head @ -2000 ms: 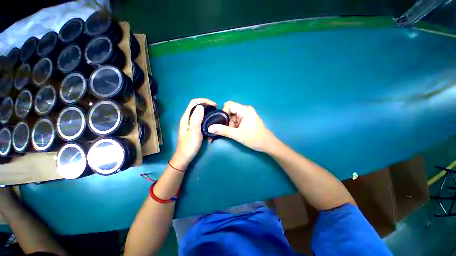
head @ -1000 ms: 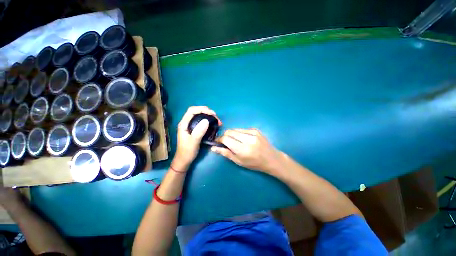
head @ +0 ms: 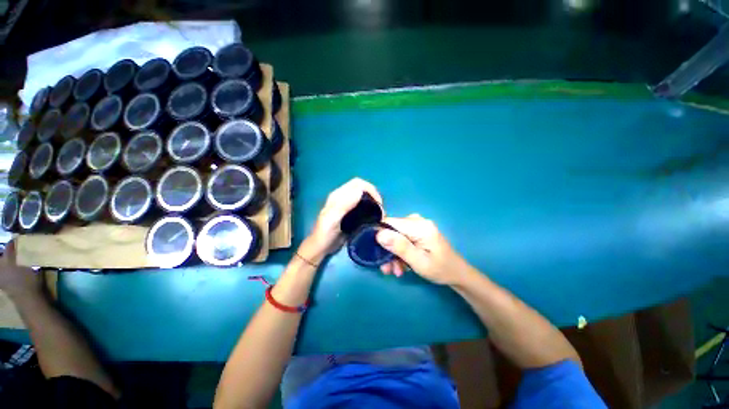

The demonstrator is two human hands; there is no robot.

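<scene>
A black folding phone mount [head: 368, 246] is held over the bench in both hands, with its two round parts spread apart. My left hand [head: 340, 216] grips the upper black round part from the left. My right hand [head: 420, 248] holds the lower disc at its right side, thumb on its face. The disc face looks dark with a thin rim ring. The joint between the two parts is hard to make out.
Rows of black mounts [head: 238, 140] stand on cardboard pads [head: 80, 246] at the left. A white sheet [head: 160, 33] lies behind them. Another person's arm [head: 40, 319] is at the lower left. A brown carton [head: 667, 343] is below the bench [head: 511, 176] at the right.
The view has shifted, so the rows show further right. The mount has gone from nearly edge-on at its lower part to spread open, with the disc face showing. My right thumb now lies on the disc.
</scene>
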